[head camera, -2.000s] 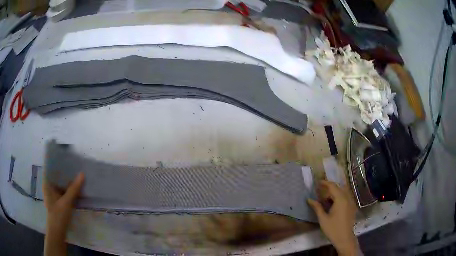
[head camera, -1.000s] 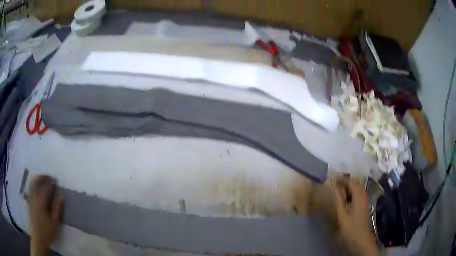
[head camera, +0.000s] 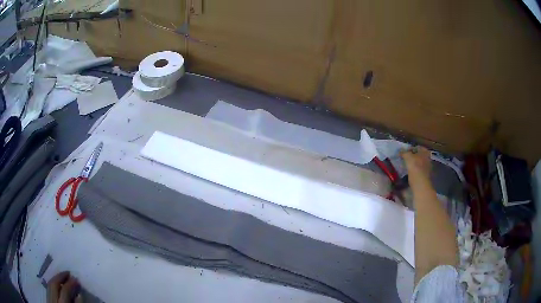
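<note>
My right hand (head camera: 417, 158) reaches to the back right, its fingers at the end of a thin pale strip (head camera: 285, 133); whether they grip it cannot be told. My left hand (head camera: 62, 288) is low at the left, cut off by the bottom edge, fingers bent by a sliver of grey cloth (head camera: 89, 297). Its grip is unclear. A stack of long grey garment pieces (head camera: 237, 228) lies mid-table. Bright white interlining strips (head camera: 261, 177) lie behind it, their right end partly behind my right forearm.
Red-handled scissors (head camera: 72, 195) lie left of the grey stack. Other red handles (head camera: 387, 170) are near my right hand. White tape rolls (head camera: 160, 68) stand back left before a brown panel (head camera: 267, 53). Cream offcuts (head camera: 483, 266) and dark items (head camera: 513, 183) are at right. Dark folded cloth (head camera: 26, 160) is at left.
The view has tilted up towards the back panel. My right hand has left the near grey piece and reached to the back right. My left hand stays at the near left. The iron is out of view.
</note>
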